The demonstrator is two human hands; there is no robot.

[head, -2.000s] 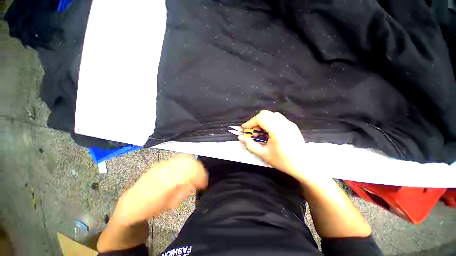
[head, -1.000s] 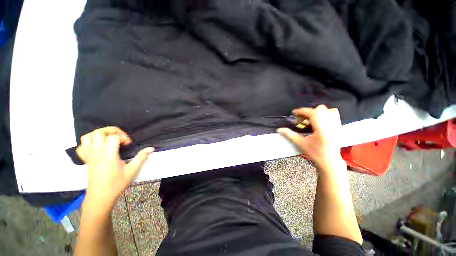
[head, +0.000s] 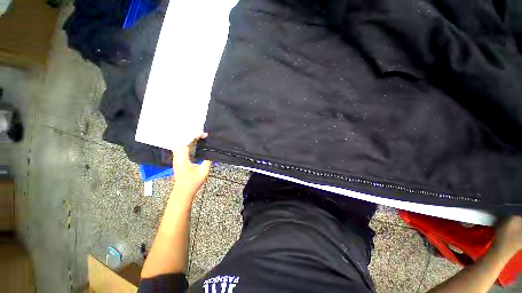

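Note:
The black jacket (head: 320,97) lies spread in front of me, with light lint specks on it. Its front zip (head: 343,177) runs in a long line of glinting teeth along the near edge. My left hand (head: 192,166) grips the jacket's corner at the left end of the zip, thumb below and fingers at the cloth. My right hand (head: 509,232) is at the far right, blurred and cut off by the frame's edge, near the jacket's right end. What it holds cannot be made out, and the snips are not visible.
The white tabletop (head: 177,74) shows left of the jacket and as a strip below the zip. Another black garment (head: 123,91) hangs at the table's left side. A blue item (head: 155,172) is below the left corner. Red stools (head: 458,234) stand lower right; cardboard (head: 109,277) lies lower left.
The zip teeth now show along the near edge, stretched straight. My right hand has moved far right, to the frame's edge. My left hand still grips the left corner. The view has shifted.

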